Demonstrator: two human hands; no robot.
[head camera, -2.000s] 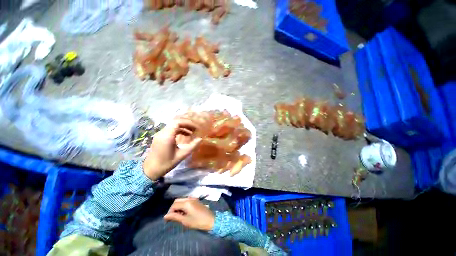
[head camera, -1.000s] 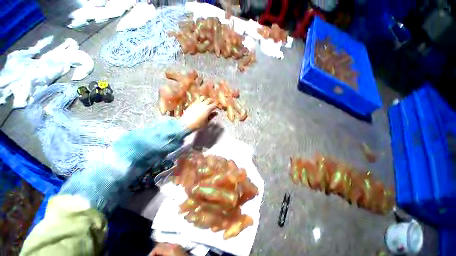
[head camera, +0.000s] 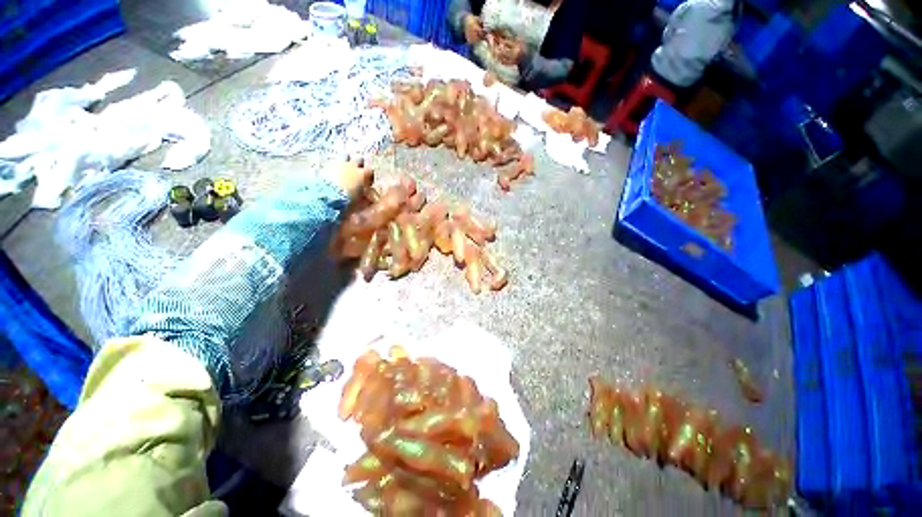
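My left hand (head camera: 354, 180) is stretched far forward at the upper left edge of the middle heap of translucent orange-brown pieces (head camera: 399, 237). It is small and partly hidden by its checked blue sleeve, so its grip cannot be told. Another heap of orange-brown pieces (head camera: 430, 434) lies nearest, on a white sheet (head camera: 495, 353). A third heap (head camera: 450, 116) lies farther back. A row of the same pieces (head camera: 687, 434) lies at the right. My right hand is out of the picture.
Pale cord hanks (head camera: 111, 242) and black-and-yellow items (head camera: 207, 199) lie left. A slim black tool (head camera: 570, 490) lies right of the sheet. A blue bin (head camera: 698, 252) stands at the far right edge, near stacked blue crates (head camera: 854, 374). People sit beyond the table.
The view has shifted forward, showing people beyond the table. My left hand has moved from the front of the middle heap to its far left edge. My right hand has left the view.
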